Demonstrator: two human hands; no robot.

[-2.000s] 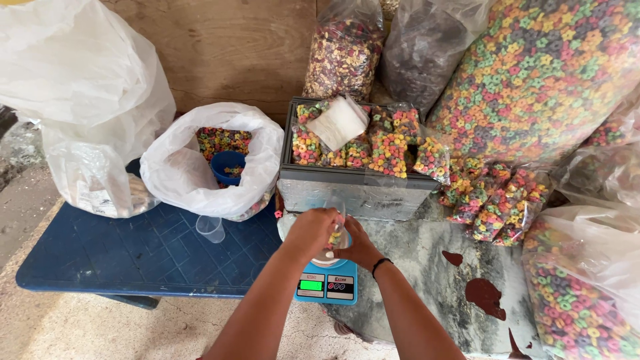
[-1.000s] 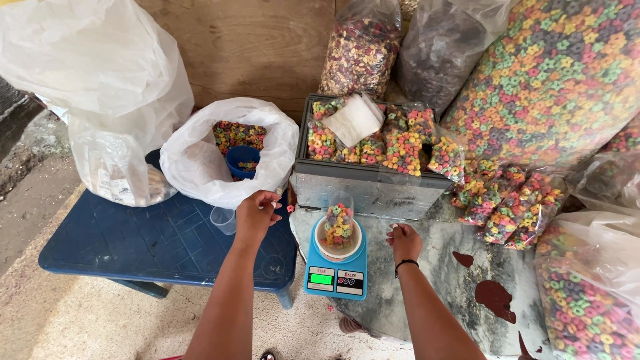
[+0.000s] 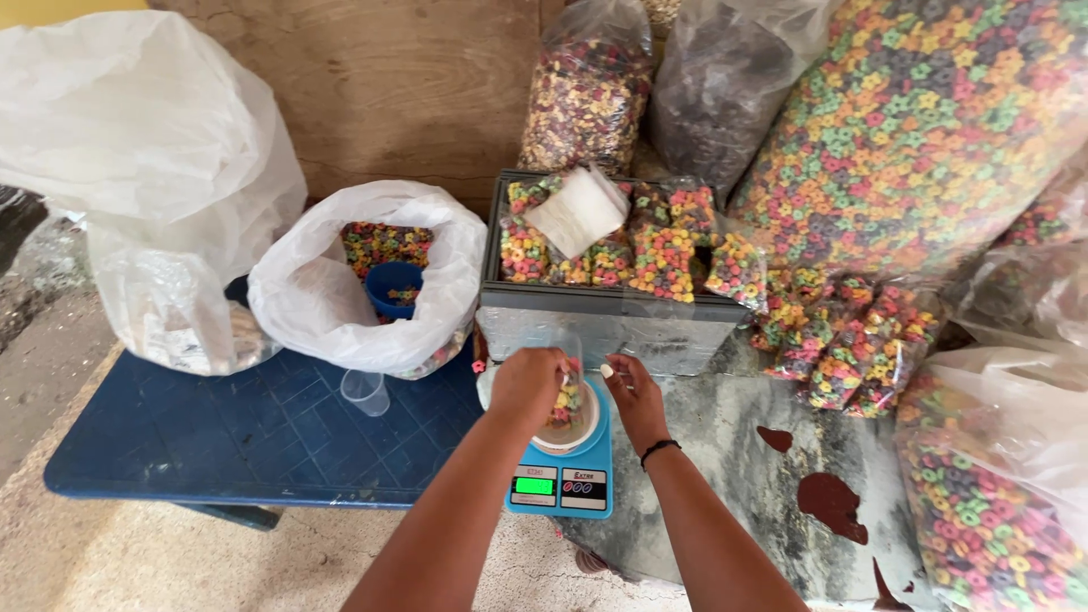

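My left hand [image 3: 531, 382] grips the upper part of a small clear plastic bag of colourful cereal [image 3: 567, 403], whose lower part is in a white bowl [image 3: 568, 445]. The bowl sits on a blue digital kitchen scale [image 3: 605, 463] with a lit green display. Just right of the bowl is my right hand [image 3: 633, 395], fingers curled and raised, with a dark band at the wrist; whether it holds anything is unclear. A clear plastic cup [image 3: 365, 394] lies on the blue table [image 3: 255, 433]. Inside an open white sack [image 3: 289, 297] of cereal rests a blue cup [image 3: 394, 285].
Behind the scale, a foil-sided box [image 3: 595, 336] carries filled cereal packets [image 3: 663, 259] and a stack of empty clear bags [image 3: 582, 208]. More packets [image 3: 875, 348] and large cereal bags [image 3: 918, 127] stand at right on the marble-look surface [image 3: 722, 450]. A tall white sack [image 3: 161, 153] is at left.
Both hands were apart from the bag one second ago, with the bag standing in the bowl. My left hand has moved right onto the bag and grasped it; my right hand is raised beside the bowl.
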